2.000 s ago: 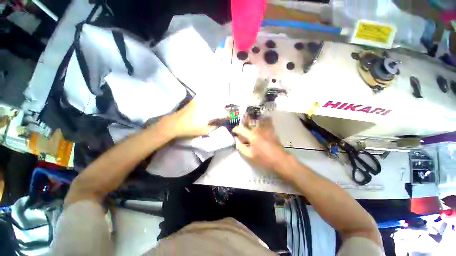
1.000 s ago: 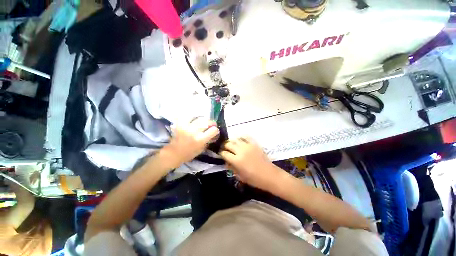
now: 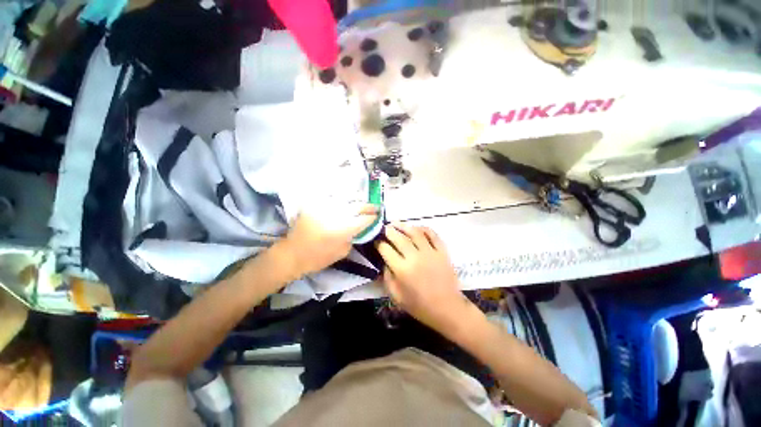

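Note:
The white-grey garment with black stripes [image 3: 209, 179] lies bunched left of the needle. The presser foot area [image 3: 387, 165] is under the left end of the white HIKARI machine head [image 3: 534, 79]. A narrow green strip [image 3: 375, 193] runs from the foot down to my left fingertips. My left hand [image 3: 324, 240] pinches the cloth edge at the strip's lower end. My right hand [image 3: 420, 268] is beside it, fingertips on the black cloth [image 3: 367, 253] between the hands. The exact grip is blurred and partly hidden by fingers.
Black-handled scissors [image 3: 576, 196] lie under the machine arm. A pink holder [image 3: 310, 32] hangs above the needle end. Black cloth [image 3: 179, 46] is heaped behind. Below the table at right are striped pieces [image 3: 561, 334] and a blue plastic crate [image 3: 627, 354].
Both hands have moved down from the presser foot toward the table's front edge. The green strip between foot and fingers now shows longer. The camera view has also shifted.

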